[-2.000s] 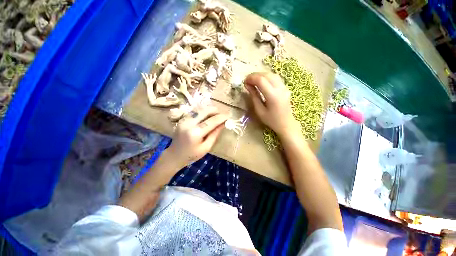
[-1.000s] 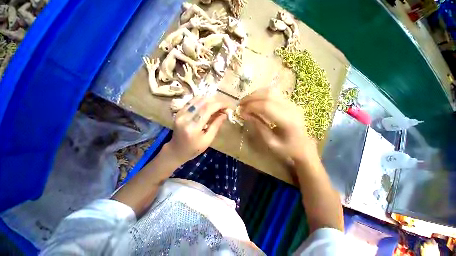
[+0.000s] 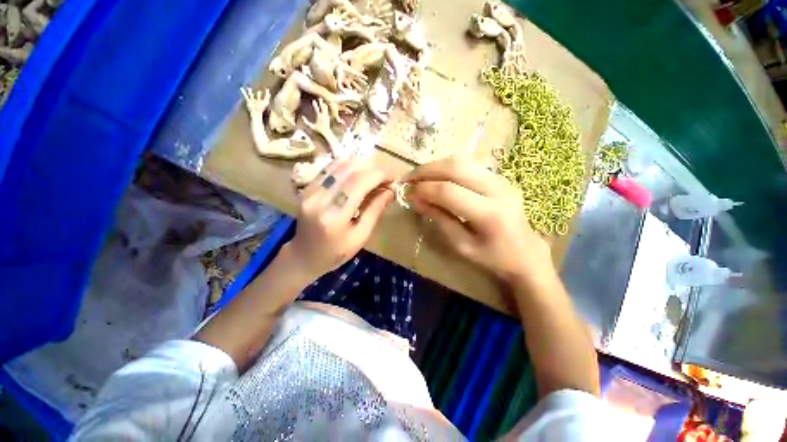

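My left hand (image 3: 338,216) is closed around a small beige figure (image 3: 402,195), of which only a pale end shows between the fingertips. My right hand (image 3: 473,216) meets it from the right, its fingertips pinched together at the same end; whether a ring is between them is hidden. A loose pile of beige figures (image 3: 298,99) lies at the upper left of the cardboard board (image 3: 466,116). A heap of yellow metal rings (image 3: 548,155) lies on the board's right side, beyond my right hand.
More beige figures (image 3: 500,33) lie at the board's top. A greyish lump (image 3: 423,129) sits mid-board. A blue crate (image 3: 95,155) stands at left, above a crumpled plastic bag (image 3: 155,285). A pink object (image 3: 630,192) and two white bottles (image 3: 697,205) are at right.
My right hand has moved from the board's middle beside the ring heap to my left fingertips. My left hand has stayed nearly in place. The view has shifted slightly.
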